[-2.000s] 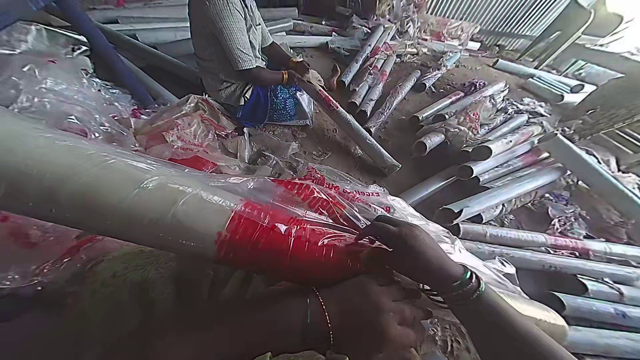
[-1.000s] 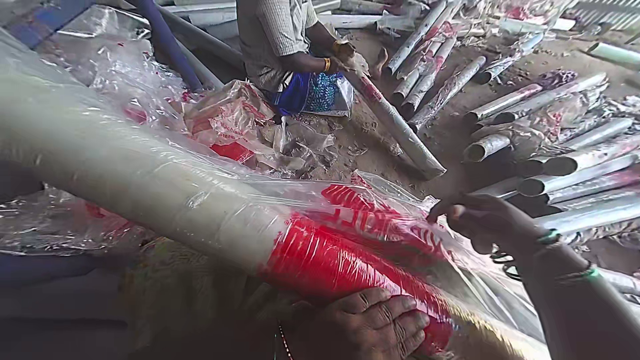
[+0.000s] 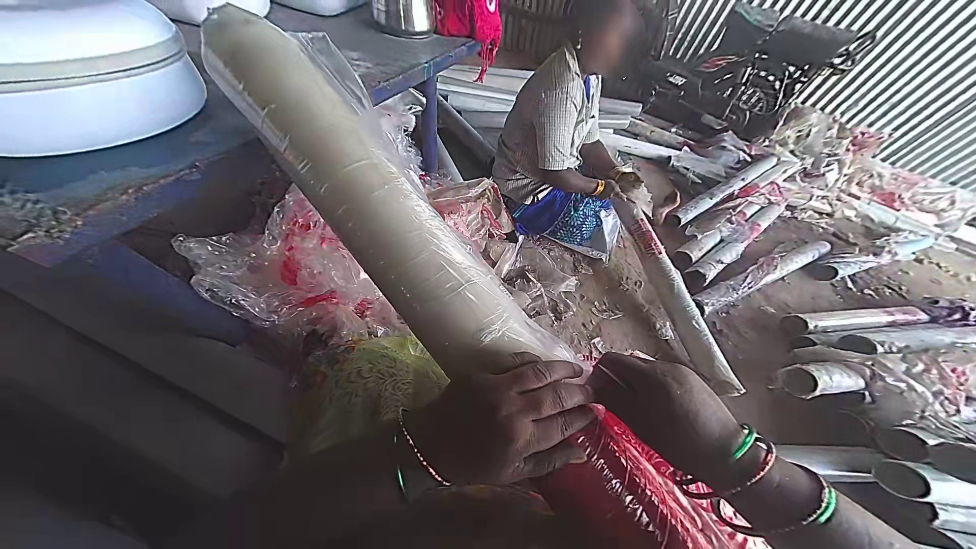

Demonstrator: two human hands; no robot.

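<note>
A long pale roll in clear plastic film (image 3: 381,221) slants from the upper left down to the lower middle, its lower part covered by red printed film (image 3: 648,480). My left hand (image 3: 515,419) is wrapped over the roll just above the red part, fingers curled round it. Close beside it, my right hand (image 3: 656,396) pinches the film at the roll's right side, its fingertips partly hidden. Bangles circle both wrists. Crumpled clear and red plastic (image 3: 305,267) lies behind the roll.
A blue table (image 3: 252,130) with a white container (image 3: 91,84) and a steel vessel (image 3: 404,15) stands at the upper left. A seated person (image 3: 549,137) holds another wrapped roll (image 3: 679,297). Several tubes (image 3: 823,377) lie on the ground at right, with a motorcycle (image 3: 747,84) behind.
The roll now stands more steeply, its upper end in view. My left hand has moved from the red part to the pale part above it, and my right hand has come in beside it.
</note>
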